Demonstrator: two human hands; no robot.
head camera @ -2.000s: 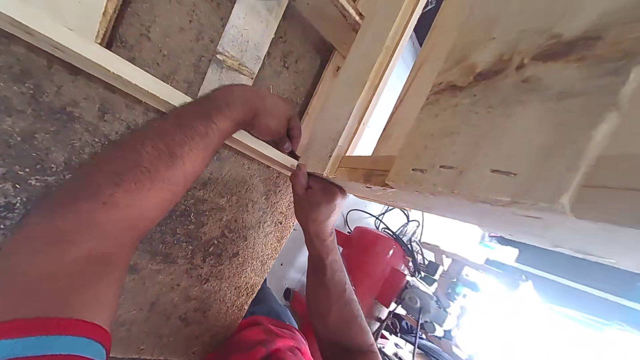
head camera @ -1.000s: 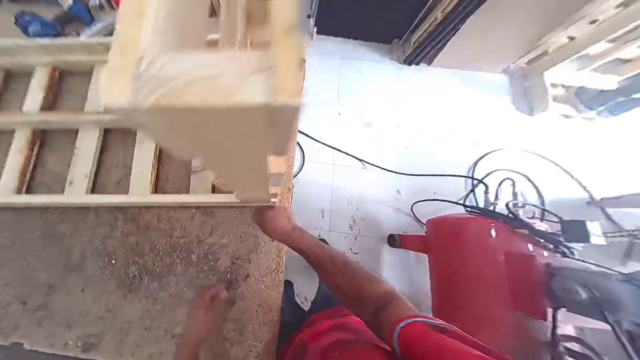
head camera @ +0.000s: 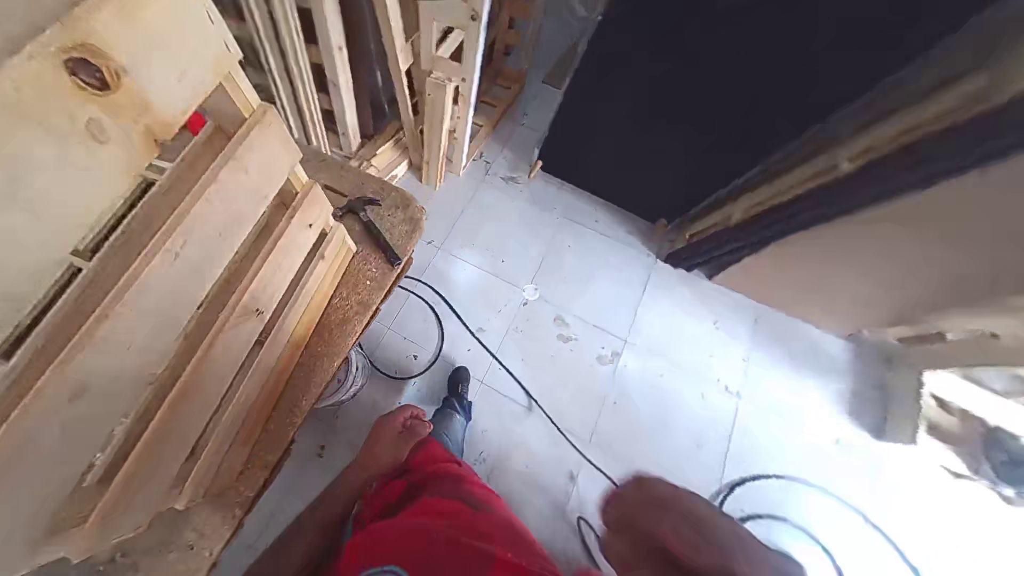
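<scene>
My left hand (head camera: 394,438) hangs beside the red shirt at bottom centre, its fingers curled; nothing shows in it. At the lower right, my right hand (head camera: 652,512) is blurred by motion, so its fingers and any content cannot be made out. A wooden frame of boards (head camera: 232,312) lies on the worktable (head camera: 352,292) at the left. Near the table's rounded far corner rests a claw hammer (head camera: 370,228), beyond both hands.
A black cable (head camera: 512,376) snakes over the tiled floor (head camera: 592,280). Wooden frames (head camera: 440,96) stand past the table. A large dark panel (head camera: 720,88) is at the upper right. Below the table edge sits a roundish pale container (head camera: 348,380).
Both hands have come away from the wooden frame and the table; one second ago my right hand was at the frame's corner. The view has swung strongly, and the hammer now shows.
</scene>
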